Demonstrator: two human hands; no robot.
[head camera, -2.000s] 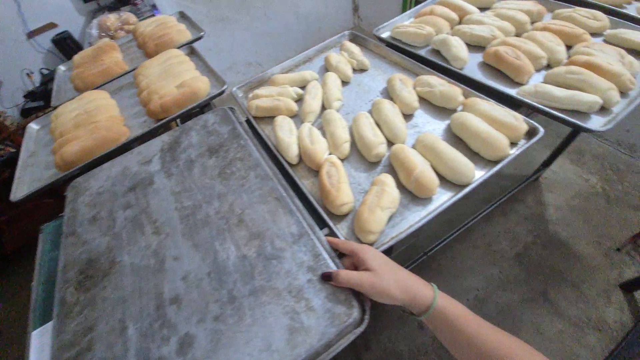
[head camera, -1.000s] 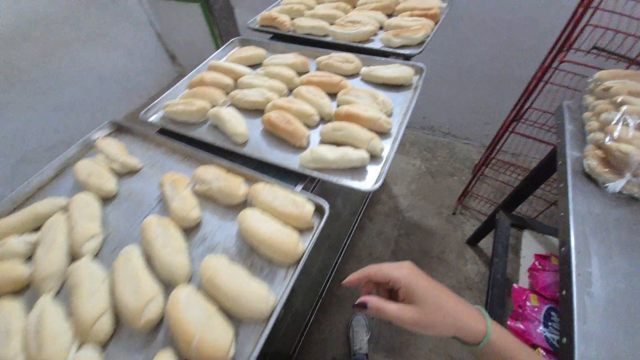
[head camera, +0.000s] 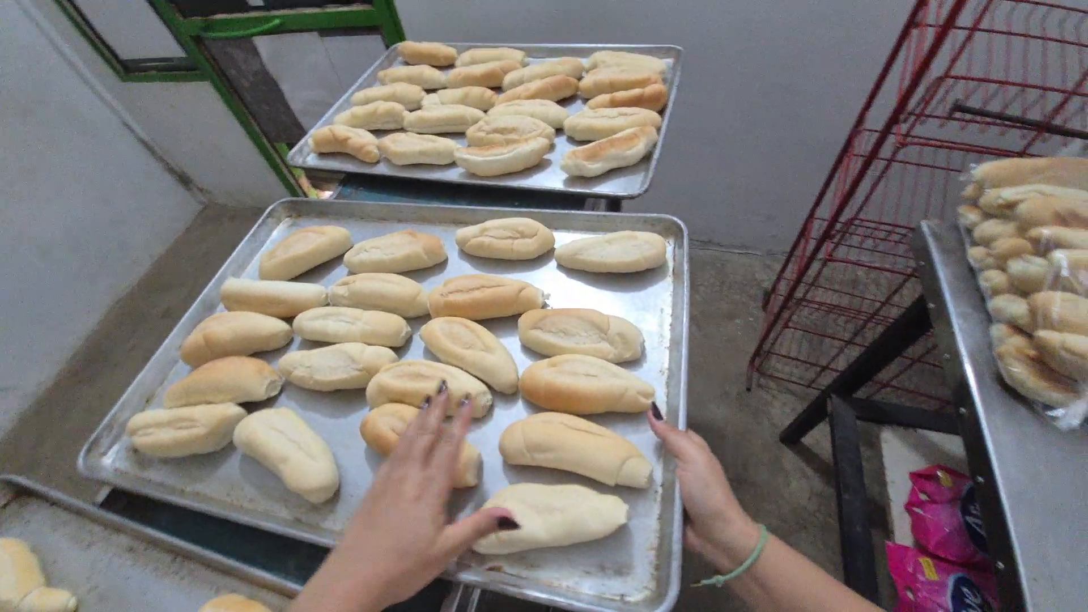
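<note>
A metal baking tray (head camera: 682, 340) of oblong bread rolls fills the middle of the view. My right hand (head camera: 705, 497), with a green band at the wrist, is at the tray's right rim, thumb on top and the other fingers hidden below. Over the lower middle of the tray is my left hand (head camera: 416, 493), fingers spread on or just above a golden roll (head camera: 391, 425); contact is not clear. Its thumb is at a pale roll (head camera: 557, 517) near the front edge.
Behind stands another tray (head camera: 671, 102) of rolls; part of a third tray (head camera: 127, 531) shows at lower left. On the right are a red wire rack (head camera: 850, 246), a metal table (head camera: 1003, 476) with bagged bread (head camera: 1045, 280), and pink packages (head camera: 943, 544) below it.
The view has swung right and along the row of trays. My right hand, in the air beside the trays one second ago, is now at this tray's rim. My left hand has come into view.
</note>
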